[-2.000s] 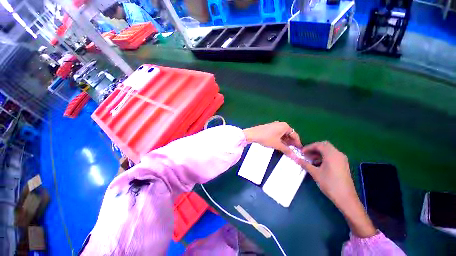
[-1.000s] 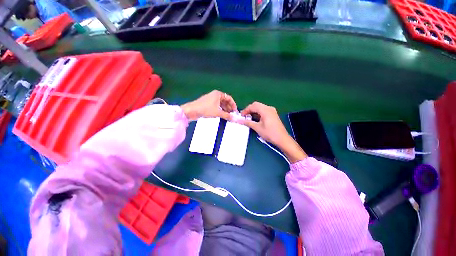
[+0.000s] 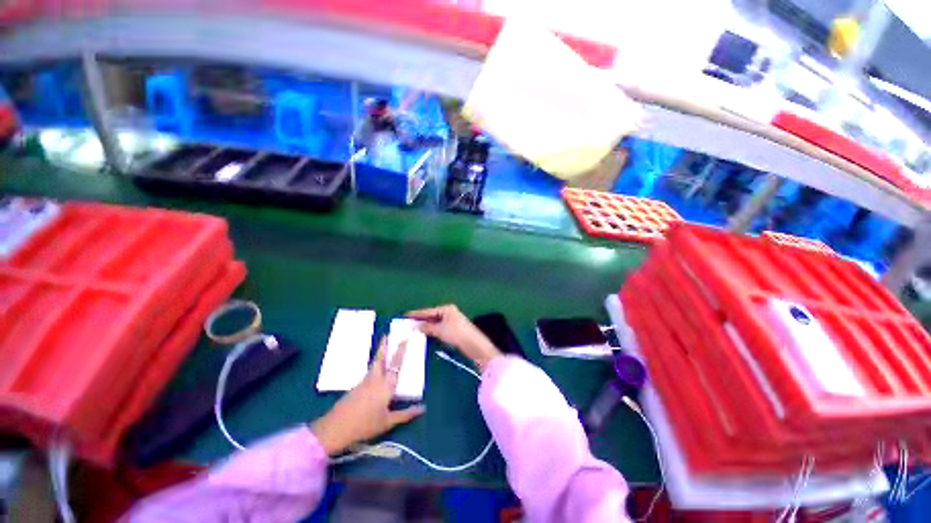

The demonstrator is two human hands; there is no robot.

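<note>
Two white slabs lie side by side in front of me. The left slab (image 3: 347, 350) rests on the green bench. The right slab (image 3: 412, 360), which looks like a power bank, has a darker lower edge. My left hand (image 3: 365, 411) holds its left side, with fingers over its face and the thumb near its lower end. My right hand (image 3: 449, 331) has its fingertips at the slab's upper end; small leads there cannot be made out. A loose white charging cable (image 3: 446, 467) curves below my hands, its plug (image 3: 445, 357) right of the slab.
Red blister trays stand stacked left (image 3: 112, 296) and right (image 3: 755, 352). Beside the right stack are a purple-headed device (image 3: 628, 370) and a dark phone (image 3: 572, 334) on a white slab. Another dark phone (image 3: 497, 333) lies behind my right wrist. A tape roll (image 3: 233, 322) and black bar (image 3: 219, 396) lie left.
The view has swung right and tilted up. My left hand has moved from the slabs' far end down to the right slab's side. My right hand remains near the far end.
</note>
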